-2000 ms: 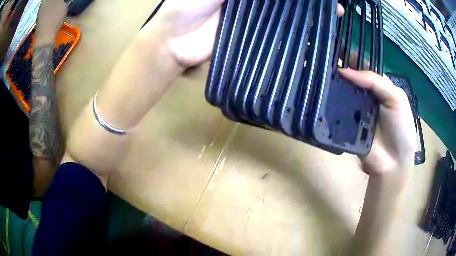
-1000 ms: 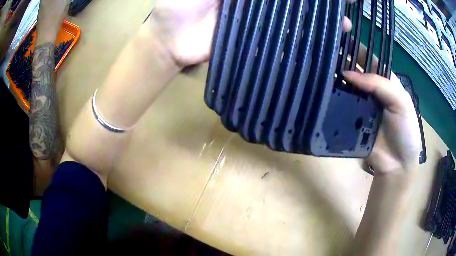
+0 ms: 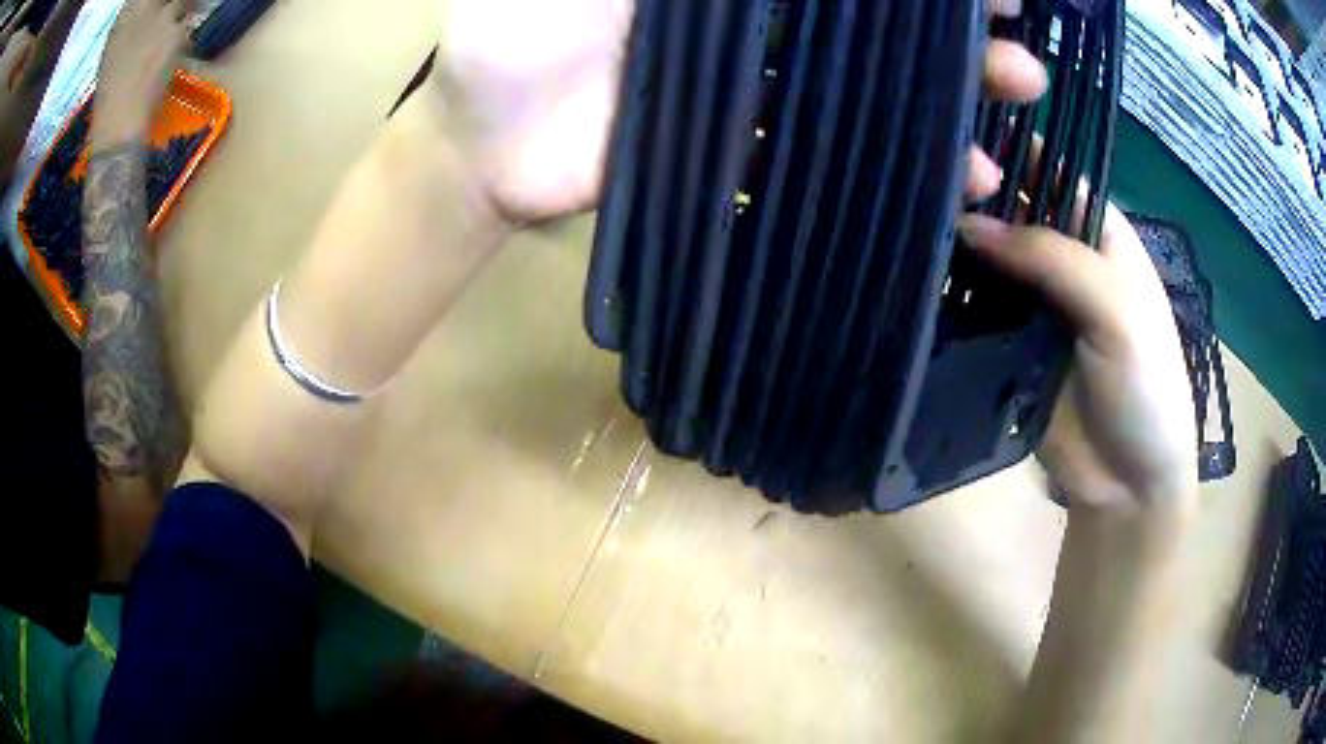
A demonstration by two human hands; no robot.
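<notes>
A stack of several black plastic phone middle frames is held up between my hands above the cardboard, its ribbed edges facing me and its top cut off by the picture's upper edge. My left hand is at the stack's left side; its fingers are hidden behind the stack or cut off. My right hand grips the right side, its thumb and fingertips in the windows of the frames. The solid end of the rightmost frame shows near my right palm.
Tan cardboard with a taped seam covers the bench. An orange tray of small black parts and a co-worker's tattooed arm are at left. Black frames are stacked far right, a frame lies behind my right hand, and white sheets are upper right.
The stack has tilted and its lower end has come further down; the frames look closer together and the rightmost solid face shows less. The neighbour's arm has moved slightly.
</notes>
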